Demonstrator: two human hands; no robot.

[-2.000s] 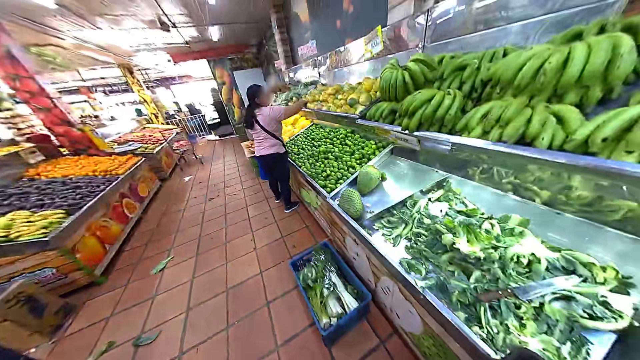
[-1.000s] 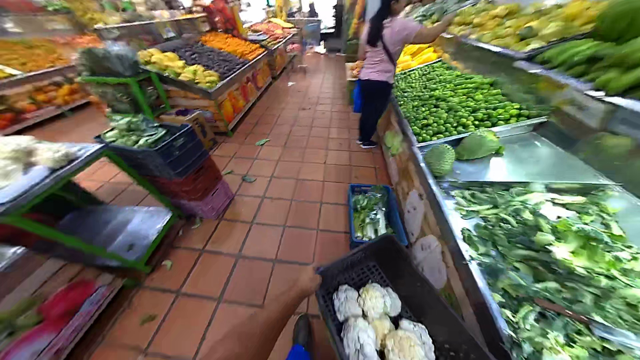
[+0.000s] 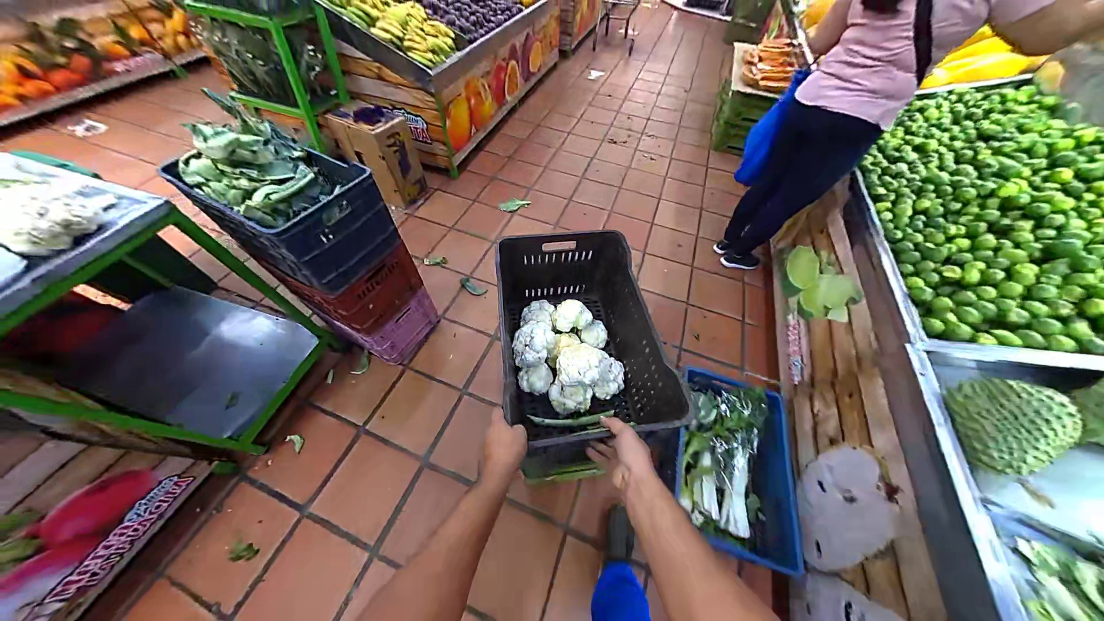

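A black plastic crate (image 3: 595,259) with slotted walls is in front of me, its near end toward my body. Several cauliflower heads (image 3: 580,366) lie in its near half, and a thin green stalk rests by the near wall. My left hand (image 3: 503,448) grips the near left corner. At the near rim is my right hand (image 3: 625,453), thumb over the edge and some fingers spread outside. Part of another crate shows beneath the near end. Just right of the black crate, a blue crate (image 3: 780,483) on the floor holds leafy stalks with white stems (image 3: 733,479).
Stacked crates (image 3: 345,250) topped with green leaves stand left, beside a green-framed metal table (image 3: 198,345) bearing cauliflower. A person (image 3: 819,129) stands ahead right by the lime display (image 3: 992,216). The metal-edged produce counter (image 3: 949,431) runs along the right. Loose leaves lie on the tiles.
The black crate, at the lower right a second ago with one hand visible at its left edge, is now ahead of me with both hands at its near end. The view has swung considerably.
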